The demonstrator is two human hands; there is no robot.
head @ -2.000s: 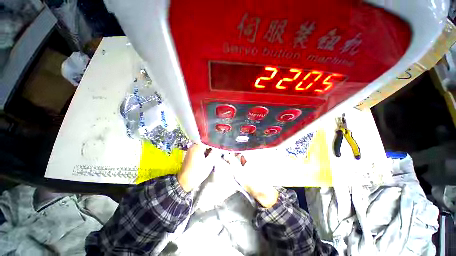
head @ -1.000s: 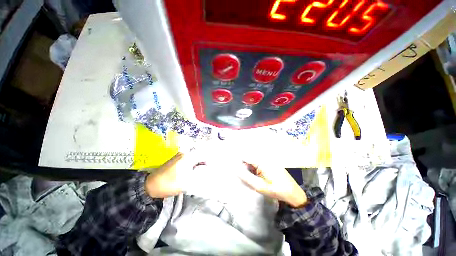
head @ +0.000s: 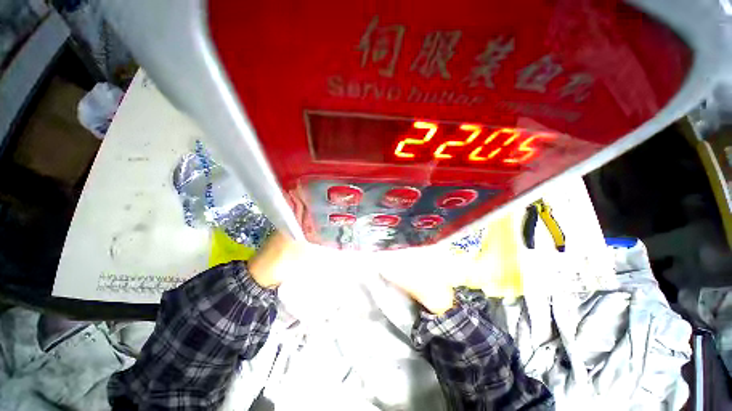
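Observation:
The servo button machine [head: 449, 88] fills the upper middle, with a red panel and a counter at 2205. A pale garment [head: 353, 353] lies across my lap and reaches up under the machine head, washed out by the lamp. My left hand [head: 277, 258] is at the machine's lower left edge, its fingers lost in glare and behind the head. My right hand [head: 425, 287] is below the machine head on the right, on the garment's edge, its fingertips also washed out. What the fingers hold cannot be made out.
A clear bag of button parts [head: 210, 189] lies left of the machine, beside a yellow sheet [head: 227, 249]. Yellow-and-black pliers [head: 544, 225] and blue-silver loose parts [head: 468, 241] lie right. Garments are heaped at right [head: 626, 329] and left [head: 88, 345].
Both hands have moved from the table's front edge up towards the machine head, with the garment. The view has shifted, so the panel's lettering shows again. The counter still reads 2205.

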